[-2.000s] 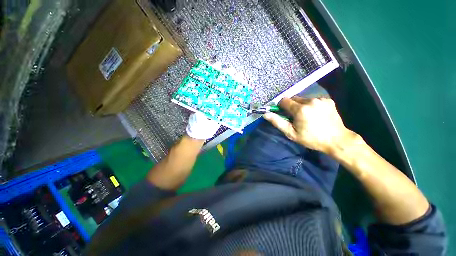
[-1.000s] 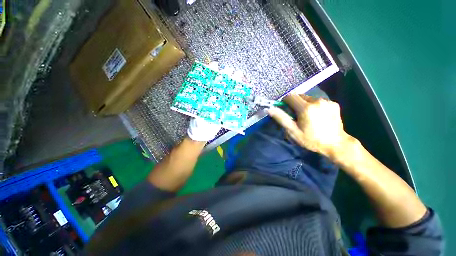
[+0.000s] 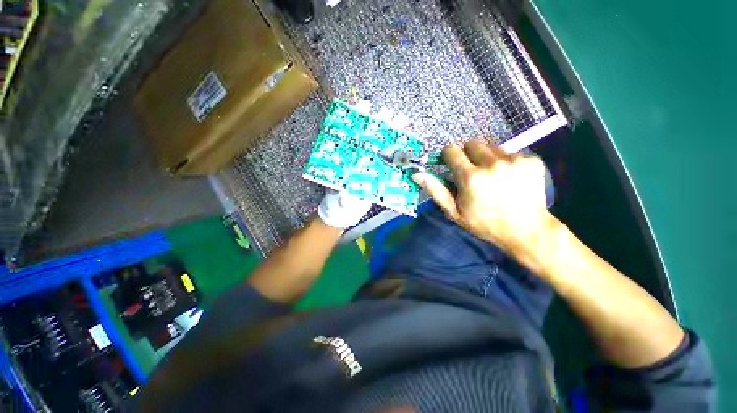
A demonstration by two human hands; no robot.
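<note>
A circuit board panel [image 3: 355,157] is tilted over the wire mesh tray [image 3: 529,135], green-and-white solder side up. My left hand [image 3: 343,209], in a white glove, holds it from below at its near edge; most of its fingers are hidden under the panel. My bare right hand [image 3: 503,193] is closed around the green handles of the side cutters [image 3: 404,159]. Their metal jaws lie over the right part of the panel. Whether the jaws touch a lead is too small to tell.
Grey offcuts [image 3: 380,60] cover the tray. A brown cardboard box [image 3: 234,89] with a white label stands at its left. A blue rack [image 3: 101,314] with black parts is at lower left. A curved green work surface [image 3: 675,105] with a metal edge is at right.
The cutters' jaws have moved further inward over the panel, away from its right edge. The whole view has shifted slightly, so the tray and box appear further right.
</note>
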